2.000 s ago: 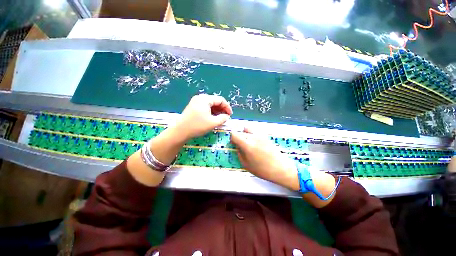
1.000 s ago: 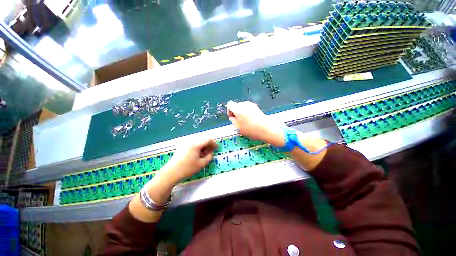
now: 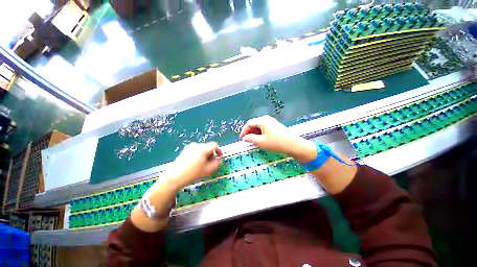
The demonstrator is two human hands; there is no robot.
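A green circuit board panel [image 3: 240, 174] with blue parts lies on the line rails in front of me. My left hand [image 3: 201, 160] is over its back edge, fingertips pinched together; whether a tiny part is between them I cannot tell. My right hand [image 3: 264, 133] is a little further right, just behind the panel's back edge, thumb and forefinger close together; a part between them is too small to make out. Silvery leaded components [image 3: 146, 128] lie in a heap and scatter on the green mat [image 3: 209, 111]. Dark leaded components [image 3: 273, 98] form a small cluster to the right.
A tall stack of circuit board panels [image 3: 374, 49] stands on the mat's right, with a paper label [image 3: 367, 86] at its foot. Another panel [image 3: 413, 122] lies on the rails at right. A cardboard box [image 3: 133, 86] is behind the line; a blue container [image 3: 14, 246] is at lower left.
My right hand has moved back from the scattered silvery components towards the panel. My left hand has shifted slightly left. The camera view has shifted a little.
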